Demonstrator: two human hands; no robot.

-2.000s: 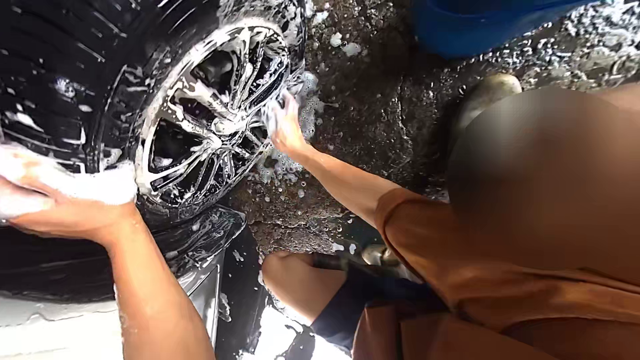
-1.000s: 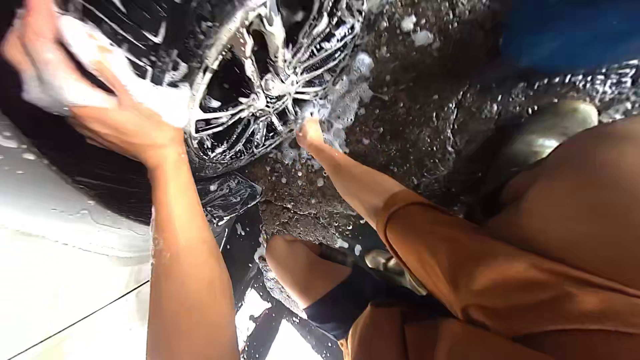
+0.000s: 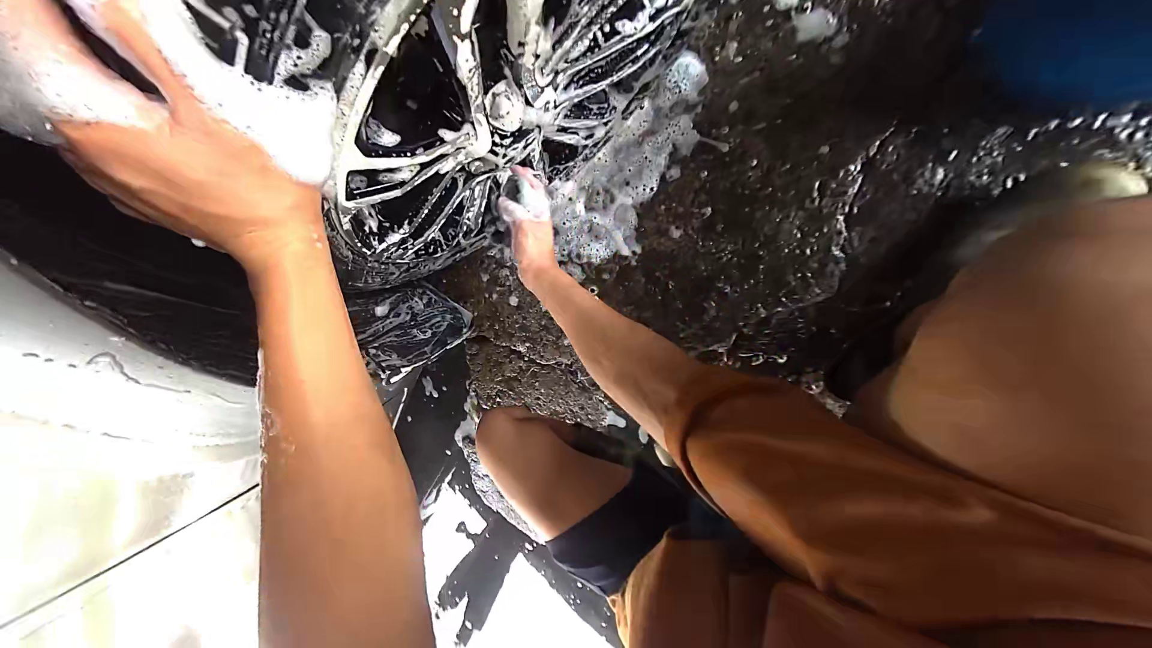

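Note:
My left hand (image 3: 175,148), coated in suds, is at the tyre at upper left, gripping a thick white foam-covered mass (image 3: 261,112), perhaps a sponge or cloth. The foamy alloy wheel (image 3: 506,106) of a car lies to its right, its spokes streaked with suds. At the rim's lower edge is my right hand (image 3: 528,205), small in view, fingers curled and foamy. Whether it holds anything cannot be made out. The black tyre (image 3: 270,40) is partly hidden by my left hand and the foam.
A light car body panel (image 3: 117,432) fills the lower left. Below the wheel is a dark, sudsy trim piece (image 3: 414,328). The wet, rough ground (image 3: 765,225) carries foam patches. Something blue (image 3: 1071,49) stands at upper right. My bent knees (image 3: 531,450) are below and at right.
My right hand has shifted from the rim's right side to its lower edge. My left hand has moved up along the tyre with the foamy mass. The view has shifted too.

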